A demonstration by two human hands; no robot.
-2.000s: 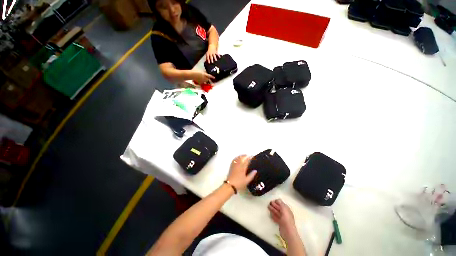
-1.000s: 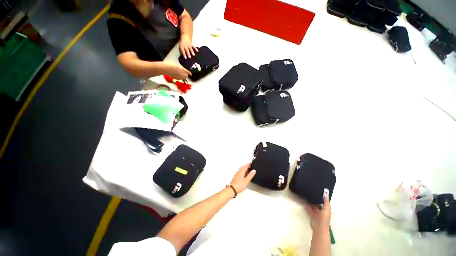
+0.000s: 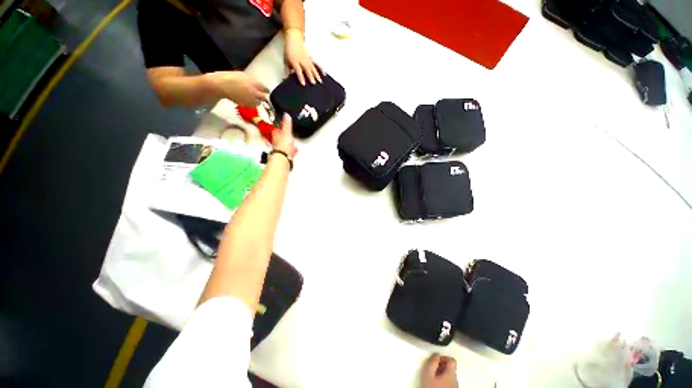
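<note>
My left hand [image 3: 282, 140] reaches far forward beside a red item [image 3: 258, 123], at the near edge of a black bag [image 3: 307, 104] under another person's hands. Whether it grips anything cannot be told. My right hand [image 3: 440, 371] is cut off by the bottom edge, below two black bags. The left one [image 3: 426, 297] and the right one [image 3: 495, 305] lie side by side, touching, with small white logos. My left forearm partly covers another black bag [image 3: 279, 295] at the table's near left.
A person's hand [image 3: 302, 64] rests on the far bag. Several stuffed black bags [image 3: 381, 144] lie mid-table. A green card [image 3: 228, 178] lies at left, a red board [image 3: 448, 26] on the far side. Crinkled clear plastic [image 3: 622, 364] is at lower right, more black bags [image 3: 607, 26] at far right.
My left hand has left the near bag and moved forward to the red item. My right hand has let go of the right bag and drawn back. The two near bags now touch.
</note>
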